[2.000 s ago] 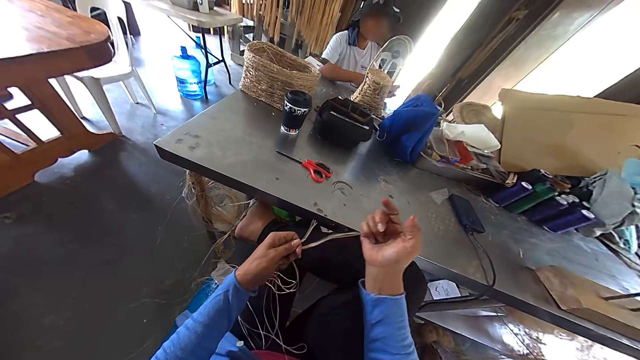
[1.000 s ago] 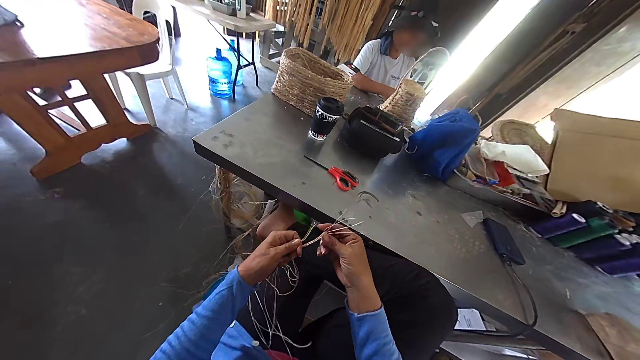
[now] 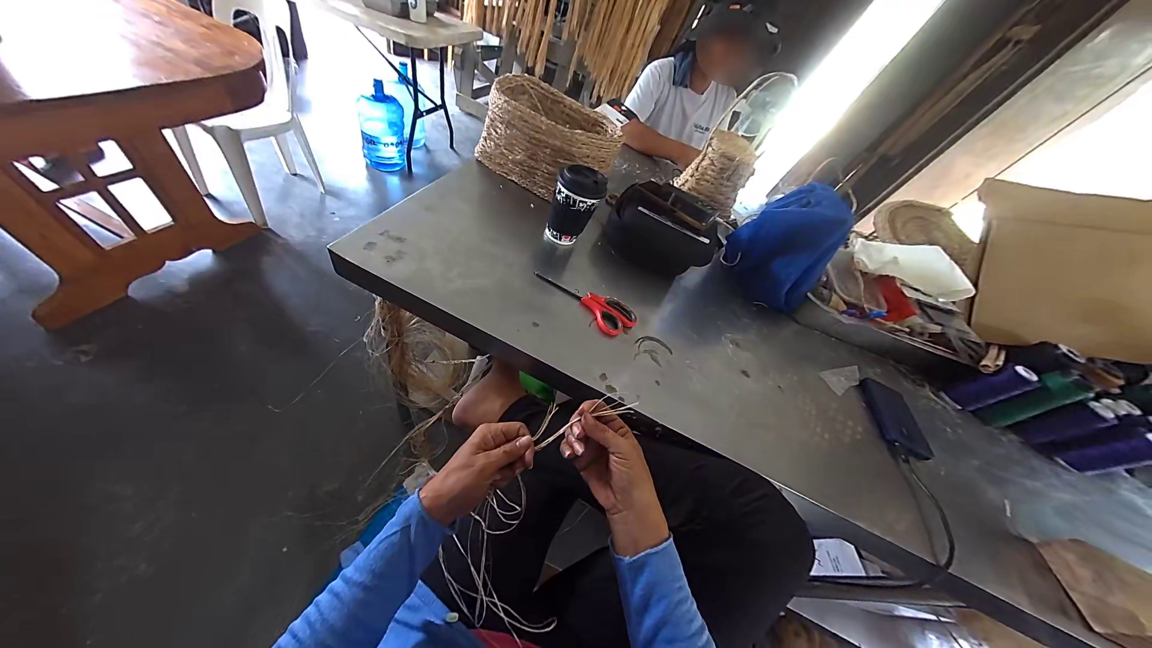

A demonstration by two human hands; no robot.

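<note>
Pale natural fiber strands [image 3: 486, 585] hang in loose loops over my lap, below my left hand [image 3: 486, 463]. Thumb and fingers of that hand pinch them, with short ends standing up above. My right hand [image 3: 612, 454], a little to the right, grips the other part of the strands between thumb and fingers, and loose ends fan out past its fingertips. Both hands are just in front of the edge of the grey table [image 3: 432, 243]. Red-handled scissors [image 3: 609, 313] lie on the tabletop beyond them, their dark blades pointing away to the left.
On the table are a lidded paper cup [image 3: 574, 205], a black bag [image 3: 661, 229], woven baskets [image 3: 540, 130], a blue cloth bag [image 3: 792, 243], a dark power bank [image 3: 895, 418] with a cable and thread spools [image 3: 1026, 400]. A person sits across. Tangled fiber [image 3: 414, 351] hangs under the left edge.
My right hand, raised with spread fingers two seconds ago, has come down beside my left hand and closed on the strands. The view has shifted somewhat.
</note>
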